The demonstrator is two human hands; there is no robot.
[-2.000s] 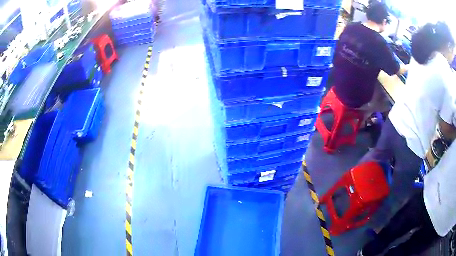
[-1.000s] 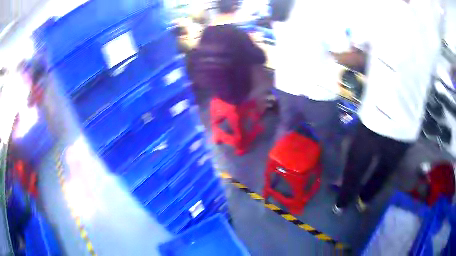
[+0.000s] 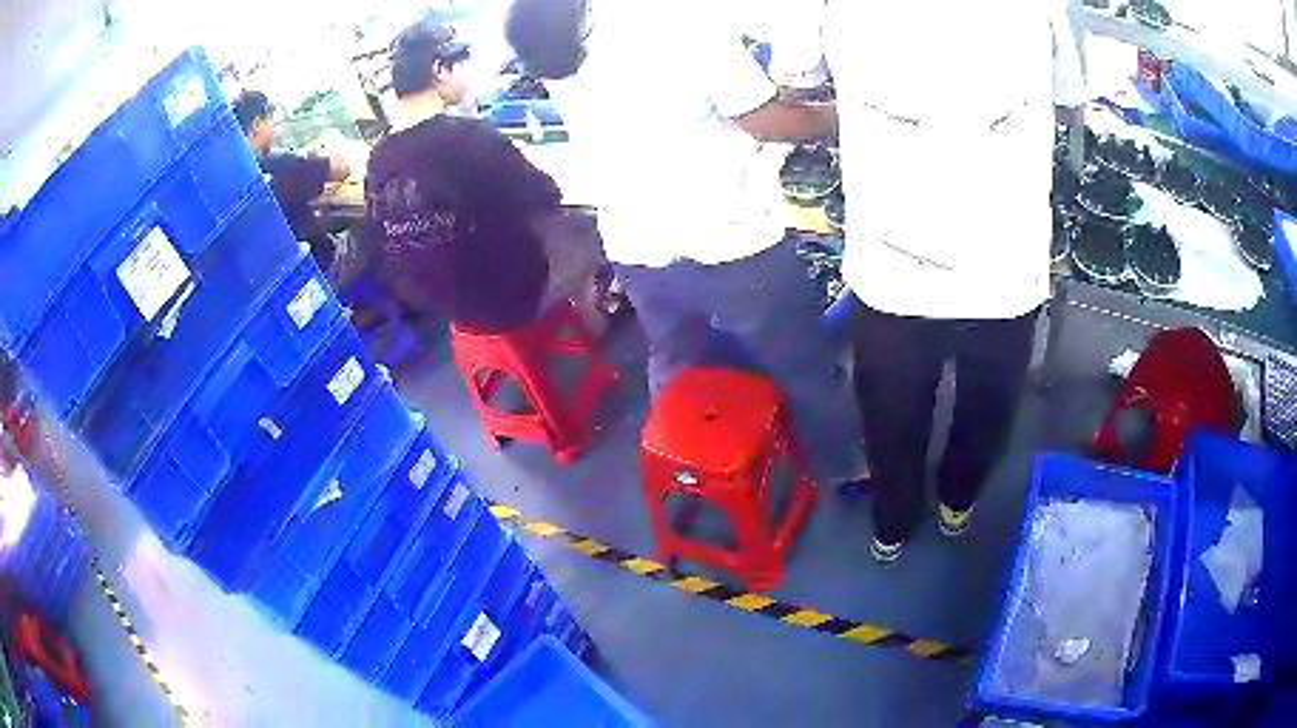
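Neither of my hands is in the picture. A tall stack of blue crates [image 3: 270,413] stands at the left, with white paper labels on its sides; it looks tilted in the view. An empty-looking blue crate [image 3: 548,690] lies at its foot, cut off by the lower edge. At the lower right, a blue crate [image 3: 1013,626] holds a wrinkled white liner sheet [image 3: 1084,590]. Another blue crate [image 3: 1183,569] beside it has a piece of white sheet inside.
Red stools [image 3: 716,413] stand beyond the yellow-black floor tape [image 3: 697,585]. Two people in white shirts [image 3: 939,157] stand at the bench; a person in a dark shirt [image 3: 448,213] sits further left. Dark green shells [image 3: 1102,249] lie on the bench at the right.
The view has swung to the right. The crate stack has shifted to the left of the picture, and the lined crates and the shells at the right have come into view.
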